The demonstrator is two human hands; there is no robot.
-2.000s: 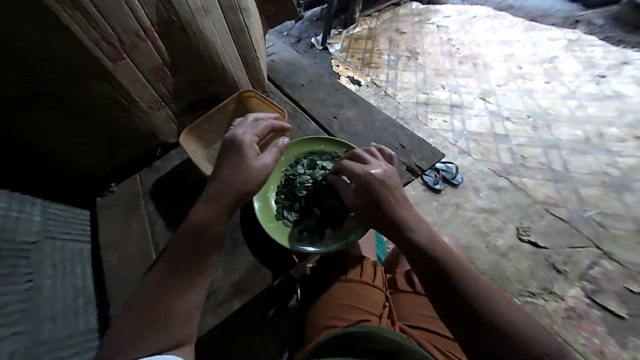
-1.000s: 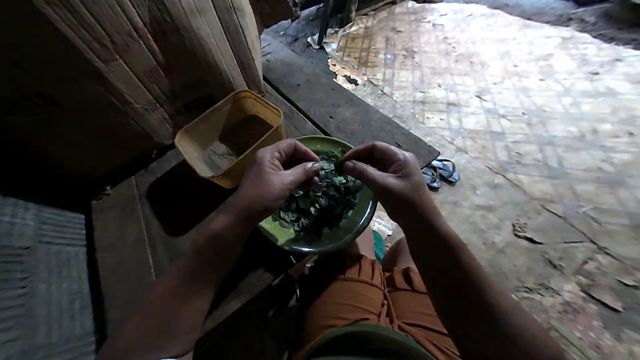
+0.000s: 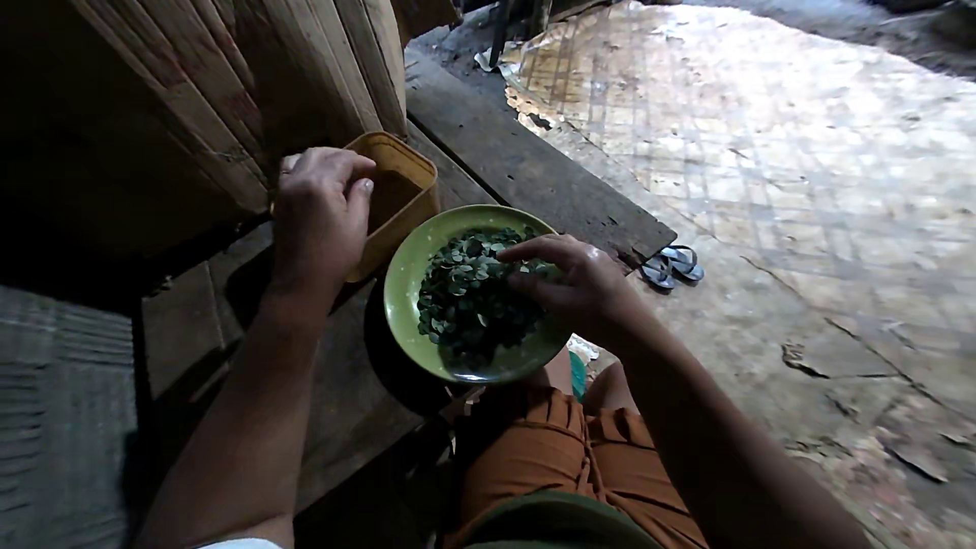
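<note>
A green plate (image 3: 406, 313) holds a heap of small green leaves (image 3: 469, 293) in front of my knees. Over the near-left part of a yellow plastic container (image 3: 419, 206) is my left hand (image 3: 324, 206), its fingers bent; whether something small is between them cannot be made out. My right hand (image 3: 572, 278) reaches over the right side of the plate, with thumb and forefinger at the leaves and slightly apart. Whether it pinches a leaf is not clear. The container stands beyond the plate to the left, partly hidden by my left hand.
Dark wooden planks (image 3: 534, 168) lie under the container and run along the far side of the plate. A pair of flip-flops (image 3: 672, 267) rests on the worn floor (image 3: 747, 320) past the plank's end. Wooden boards (image 3: 305, 69) rise behind the container.
My hands were together over the leaves one second ago. The left has moved left to the yellow container, while the right stays over the plate's right side.
</note>
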